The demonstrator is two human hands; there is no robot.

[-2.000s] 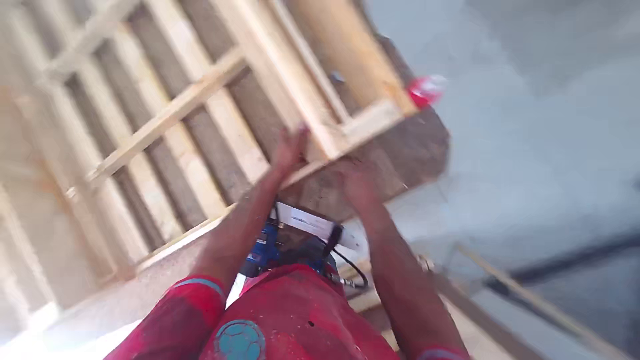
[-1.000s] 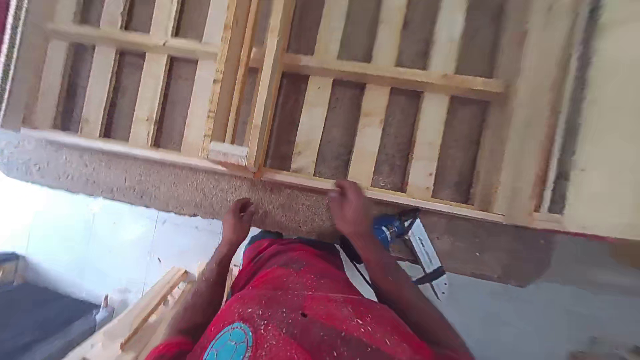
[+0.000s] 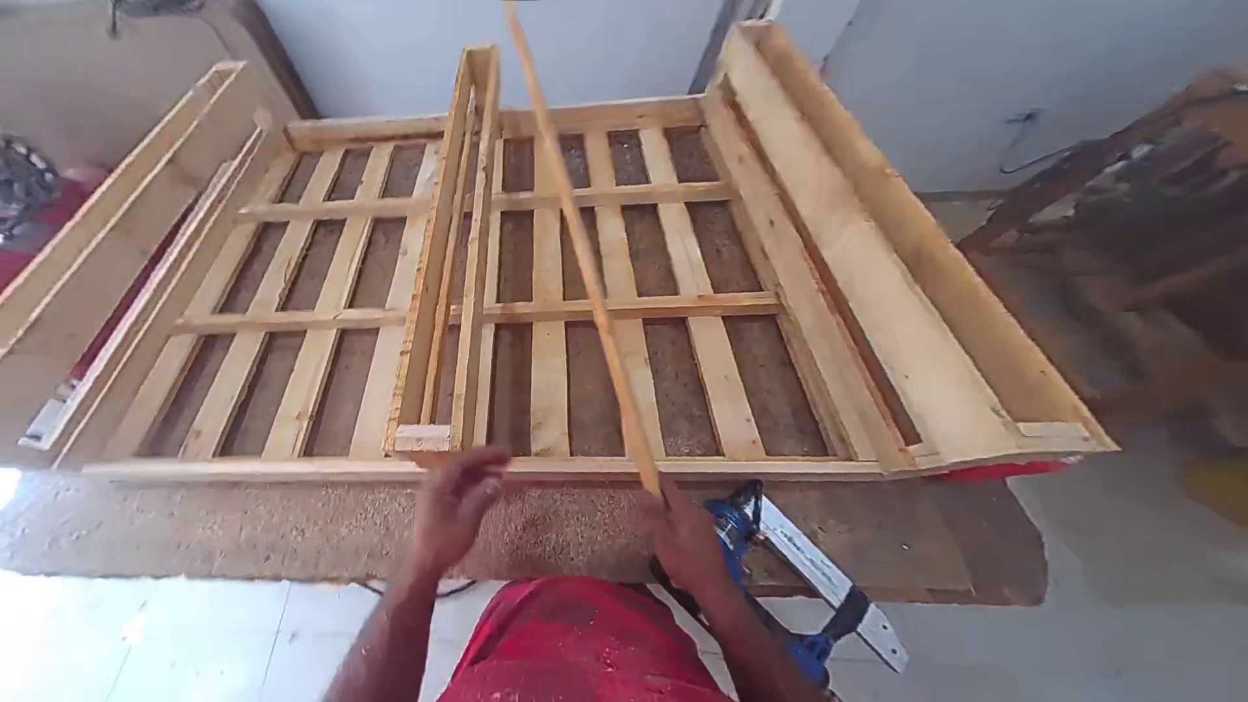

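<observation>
In the head view my right hand [image 3: 684, 531] is closed around the lower end of a long thin wooden strip [image 3: 585, 255], which slants up and to the left over a slatted wooden frame [image 3: 609, 309]. My left hand [image 3: 466, 497] is raised with its fingers apart beside the front rail, just right of the end block of the frame's middle divider [image 3: 423, 438], and holds nothing. Beside my right wrist lies a blue power tool [image 3: 733, 522] with a long pale metal bar [image 3: 814, 556]. Both lie at the near edge of a worn brown work surface [image 3: 322, 517].
Box-like wooden side pieces stand at the frame's left [image 3: 107, 224] and right [image 3: 877, 253]. Red material [image 3: 1014, 470] shows under the right one. A dark, blurred pile [image 3: 1150, 244] lies at the far right. Pale floor tiles [image 3: 195, 634] show below, with a black cable near my left forearm.
A long wooden strip is now in my right hand; one second ago neither hand visibly held one. My left hand has moved up to the front rail. The view has shifted and shows more of the frame.
</observation>
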